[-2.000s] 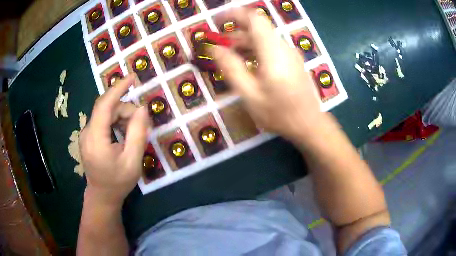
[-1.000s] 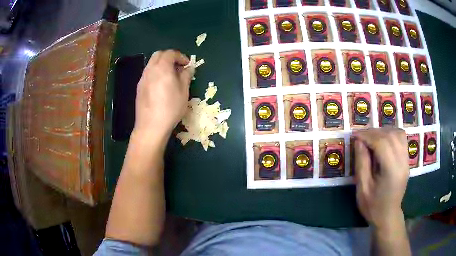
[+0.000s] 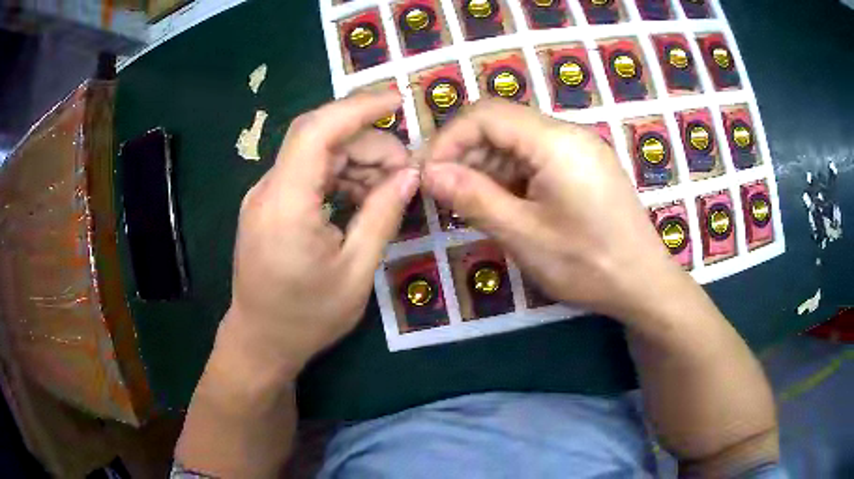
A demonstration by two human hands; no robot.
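Note:
The white foam tray (image 3: 459, 332) holds red-and-black units, each with a round gold centre, such as the unit (image 3: 419, 294) in its near-left pocket. My left hand (image 3: 300, 224) is over the tray's left edge. My right hand (image 3: 552, 201) is over the middle of the tray and covers several pockets. The thumbs and forefingers of both hands meet fingertip to fingertip above the tray. Anything pinched between them is too small or hidden to tell.
Cream scraps (image 3: 251, 137) lie left of the tray on the dark green surface. A black phone (image 3: 152, 215) and a taped brown carton (image 3: 56, 271) are farther left. Small dark and silvery scraps (image 3: 824, 210) lie right of the tray, with a pale scrap (image 3: 810, 302) nearer me.
My left hand has left the cream scraps and moved right to the tray. My right hand has moved left and away from the near row to meet it. The view has shifted right.

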